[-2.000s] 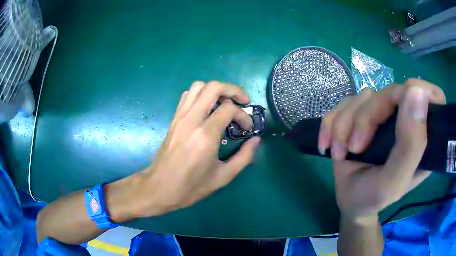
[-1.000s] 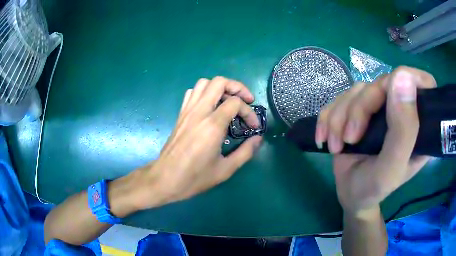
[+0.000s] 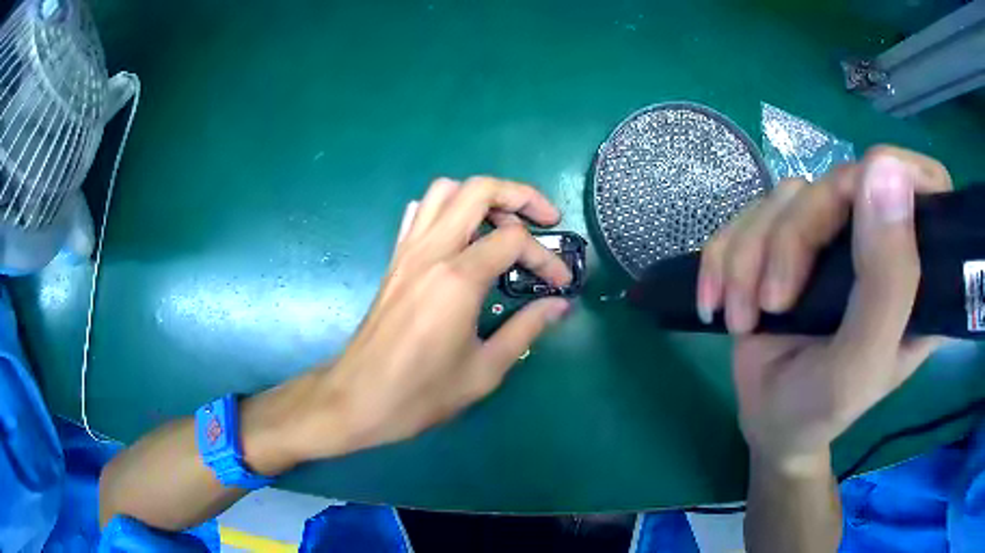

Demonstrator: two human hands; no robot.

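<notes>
My left hand (image 3: 432, 302), bare with a blue band (image 3: 219, 441) on the wrist, holds a small black housing (image 3: 572, 251) with silver parts inside between its fingers on the green bench. The fingers hide part of the housing. My right hand (image 3: 815, 281) is shut around a thick black electric screwdriver (image 3: 680, 292). Its thin bit points left at the housing's lower right, with a small gap between them. A tiny pale ring (image 3: 498, 309) lies by my left hand, and a small yellowish bit (image 3: 525, 354) shows beside my thumb.
A round grey perforated screw tray (image 3: 675, 178) stands behind the screwdriver. A clear plastic bag (image 3: 799, 140) lies right of it. A grey metal rail (image 3: 940, 65) is at the far right. A white fan (image 3: 49, 119) with its cord is at the left. The green bench's (image 3: 324, 140) curved edge is nearest me.
The view has shifted slightly. The left fingers still hold the housing, and the screwdriver stays close to it. The yellowish bit beside my left thumb now shows.
</notes>
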